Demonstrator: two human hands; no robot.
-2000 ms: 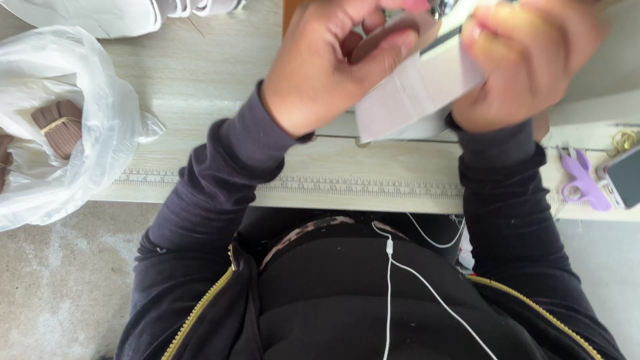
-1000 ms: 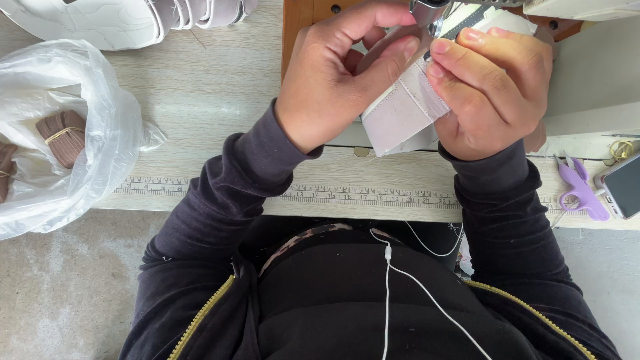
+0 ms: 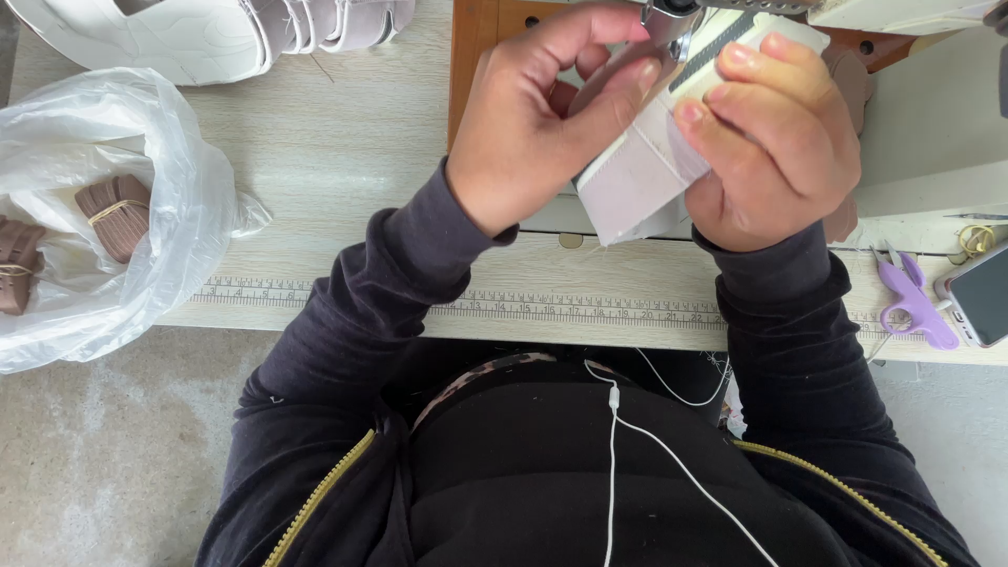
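Note:
A pale lilac and white stitched shoe upper piece [image 3: 639, 179] lies under the presser foot and needle area of a sewing machine [image 3: 676, 31] at the top. My left hand [image 3: 551, 118] pinches the piece's left edge between thumb and fingers, close to the metal foot. On the other side my right hand [image 3: 776, 142] grips it, fingers spread over the white lining beside a dark strip. The lower end of the piece hangs free between both hands. The needle tip is hidden.
At left, a clear plastic bag [image 3: 189, 181] holds brown straps [image 3: 116, 216] tied in bundles. Pale shoe uppers [image 3: 315, 27] lie above it. Purple thread snips [image 3: 915, 303] and a phone [image 3: 980, 295] are at right. A printed ruler [image 3: 567, 310] runs along the table edge.
Two seconds ago the piece was blurred and my right hand was farther right. That hand has shifted left and down along the piece. Since one second ago, little has plainly changed.

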